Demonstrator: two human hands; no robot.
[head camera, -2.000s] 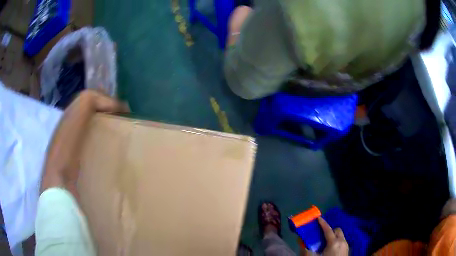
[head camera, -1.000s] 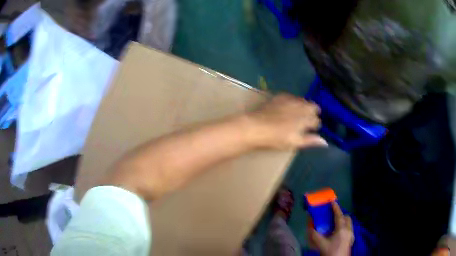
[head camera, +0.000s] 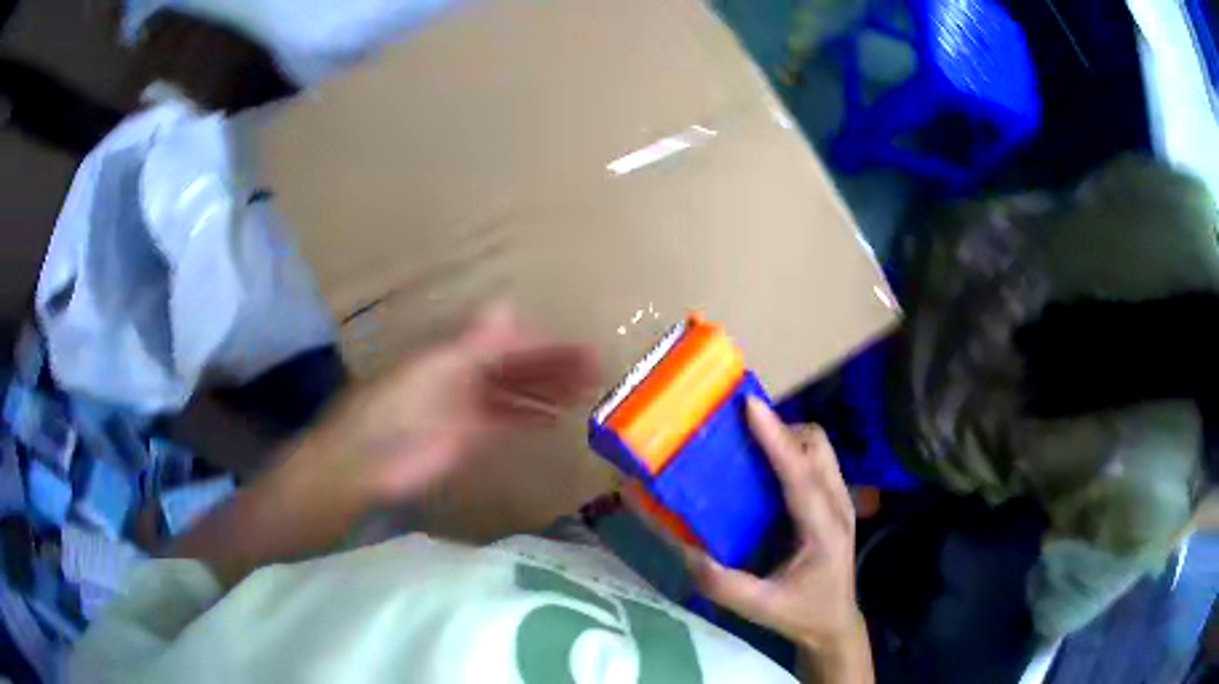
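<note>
A large brown carton (head camera: 535, 147) lies in front of me, turned at a slant, with a shiny strip of clear tape on its face. My right hand (head camera: 789, 535) grips a blue tape gun (head camera: 715, 474) with an orange front end, held over the carton's near right part. My left hand (head camera: 495, 388) is blurred, low over the carton's near left part, with nothing visible in it. I cannot tell if it touches the cardboard.
A white sack (head camera: 174, 254) is at the left, with loose light blue and white small boxes (head camera: 107, 494) below it. A blue stool (head camera: 942, 94) stands at the upper right. A person in green clothing (head camera: 1110, 281) is close at the right.
The carton has turned and shifted up in view. My left hand has left the carton's right edge and come back near my body. The tape gun has moved left and up, over the carton.
</note>
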